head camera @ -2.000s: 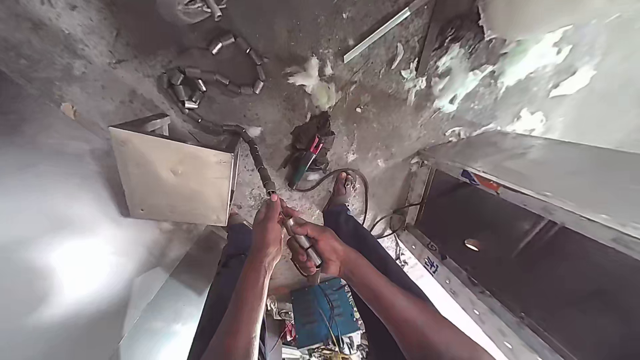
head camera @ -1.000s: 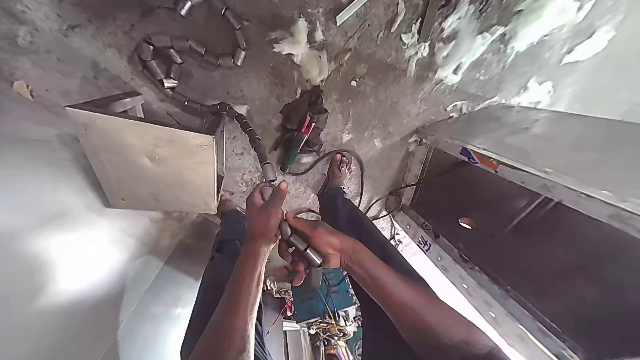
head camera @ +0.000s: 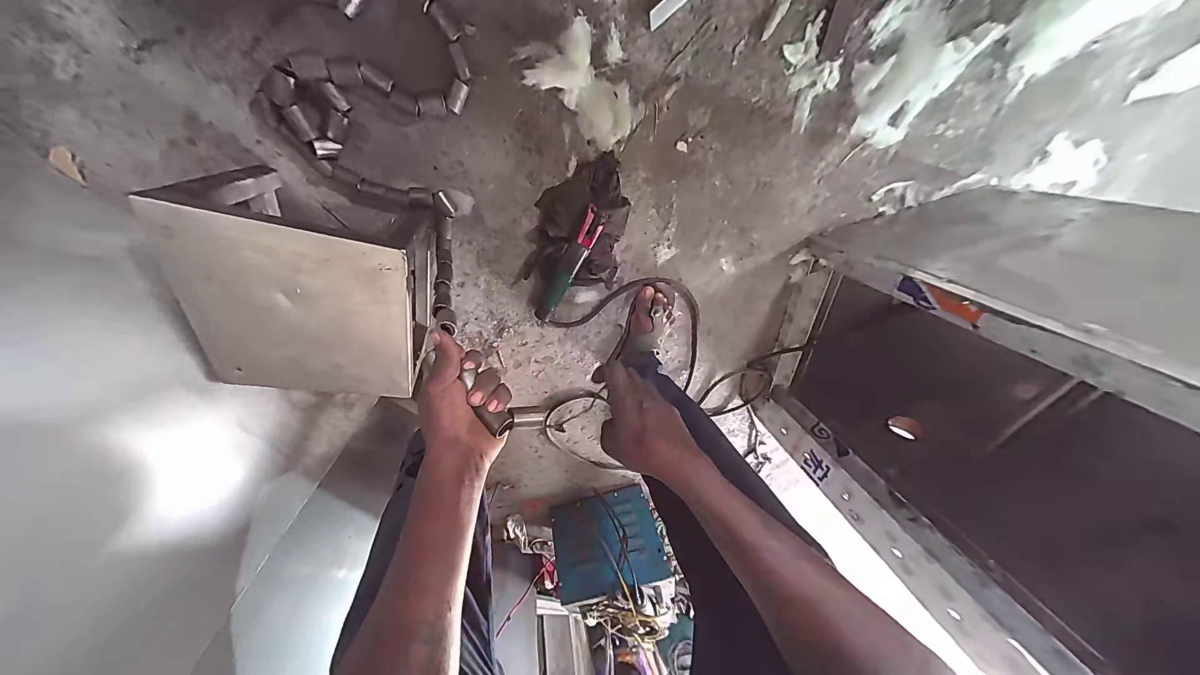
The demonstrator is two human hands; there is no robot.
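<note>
My left hand (head camera: 461,398) is closed around short metal tube pieces (head camera: 495,422) on a dark cord, close to the right edge of a metal box. A further short tube (head camera: 529,417) shows just right of its fingers. From above that hand, a long string of metal tube pieces (head camera: 443,262) runs up beside the box and coils on the floor. My right hand (head camera: 642,417) is beside a thin dark cord loop (head camera: 567,403), its fingers partly curled; whether it pinches the cord cannot be told. My bare foot (head camera: 647,314) stands above it.
A metal box (head camera: 300,300) stands at left. A green and red handled tool (head camera: 567,267), perhaps an electrode holder, lies on dark cloth (head camera: 586,197) with its cable (head camera: 694,328) looping rightward. A blue vented box (head camera: 609,544) with wires is below, and a large metal cabinet frame (head camera: 881,506) at right.
My right hand has come away from my left hand and the tubes, moving to the right. My left hand still holds tube pieces. A cord loop now shows between the hands.
</note>
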